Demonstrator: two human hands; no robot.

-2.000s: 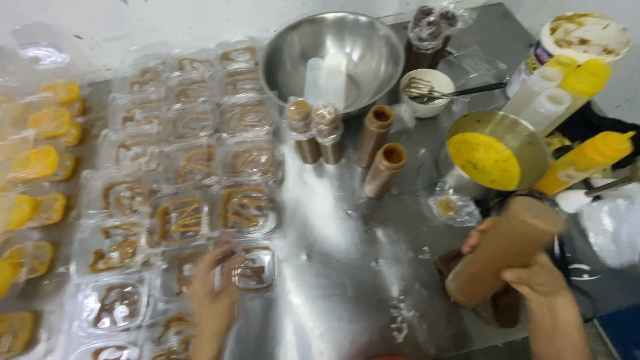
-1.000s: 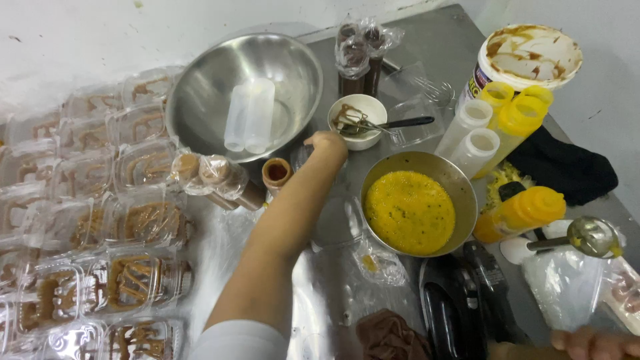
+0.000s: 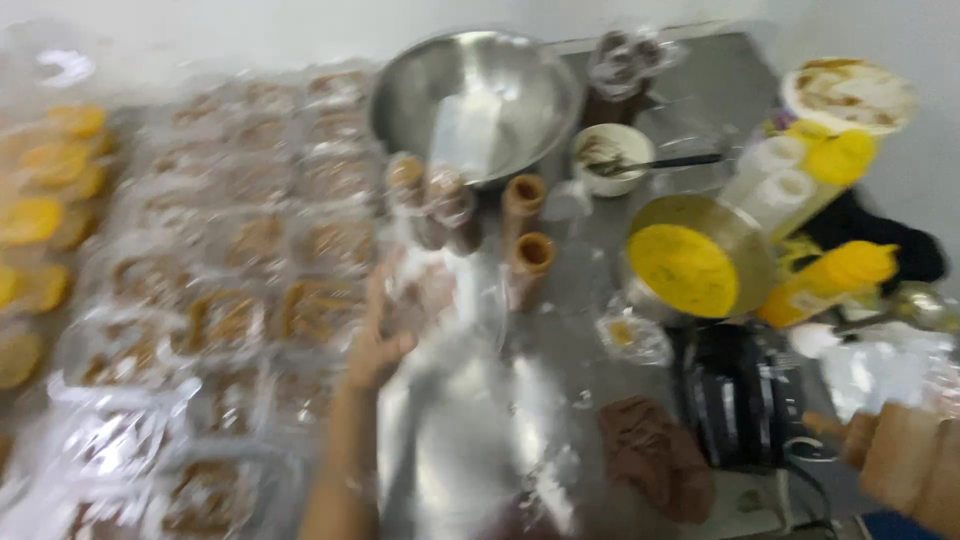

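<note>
My left hand [image 3: 384, 330] is blurred at the right edge of the rows of clear plastic containers [image 3: 322, 315], thumb and fingers apart, with no held object visible. The containers hold brown sauce or filling. Just beyond that hand stand two plastic-wrapped squeeze bottles [image 3: 450, 206], and to their right two open-topped brown bottles [image 3: 527, 196]. My right hand [image 3: 900, 457] is partly cut off at the lower right edge, near a clear plastic bag [image 3: 874, 367]; whether it holds anything is unclear. A brown cloth or bag [image 3: 656, 457] lies between the hands.
A large steel bowl [image 3: 517, 112] holds translucent bottles. To its right are a small white bowl [image 3: 615, 161] with a utensil, a steel pan of yellow mixture [image 3: 682, 270], yellow bottles [image 3: 832, 281], a tub [image 3: 855, 94] and a black appliance [image 3: 724, 397]. Yellow-filled containers [image 3: 56, 161] stand far left.
My left hand has moved from beside the small white bowl back to the containers' edge. The brown bottle held in my right hand two seconds ago is not visible there now.
</note>
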